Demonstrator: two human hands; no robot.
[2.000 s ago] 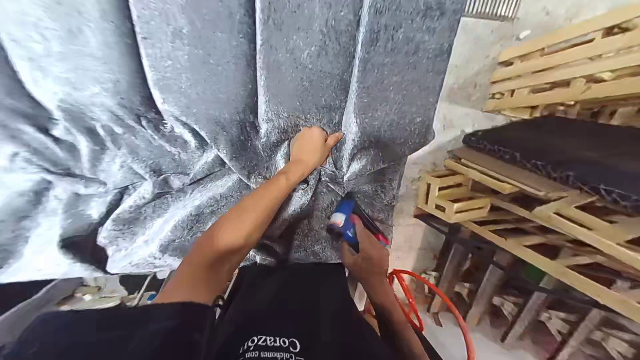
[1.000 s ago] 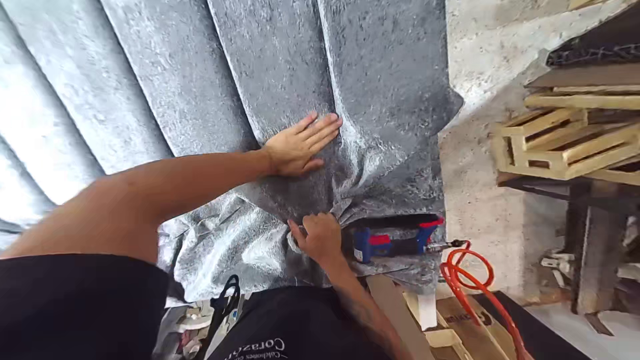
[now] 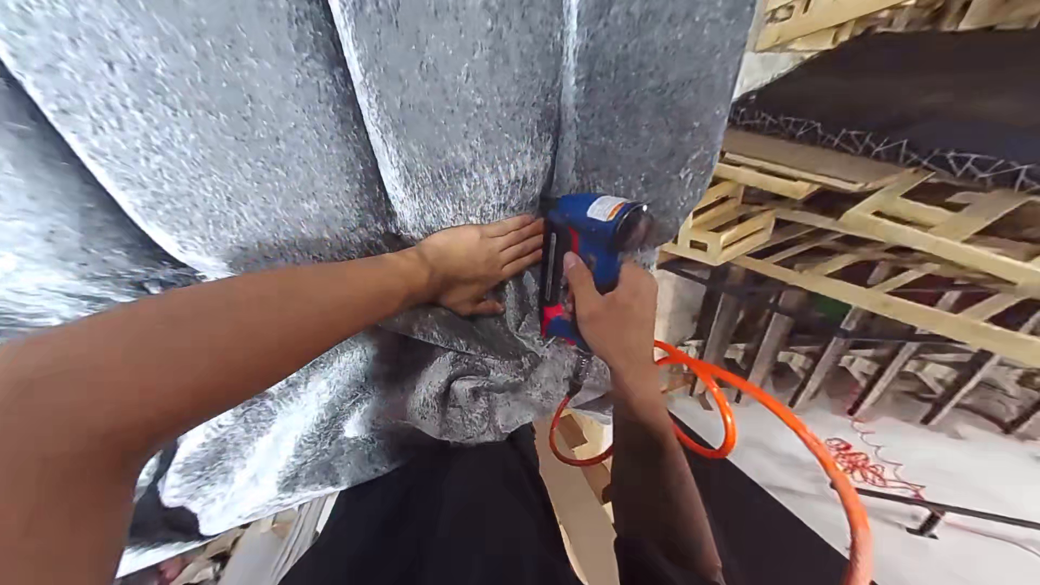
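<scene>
Grey velvety upholstery fabric with long padded channels spreads before me, bunched into folds nearest my body. My left hand lies flat on it, palm down, with the fingers pointing right at the nose of a blue pneumatic stapler. Around the stapler's handle is my right hand; the tool's nose end rests at the fabric beside my left fingertips. An orange air hose loops from the handle's lower end. What lies under the fabric is hidden.
To the right stand stacked bare wooden frames, with a dark padded panel on top. A thin red coiled hose and a black metal bar are on the pale floor. Cardboard-like pieces show below the fabric.
My right hand, which pressed on the fabric one second ago beside the lying stapler, now grips the stapler. The stapler is raised and turned, its nose close to my flat left hand.
</scene>
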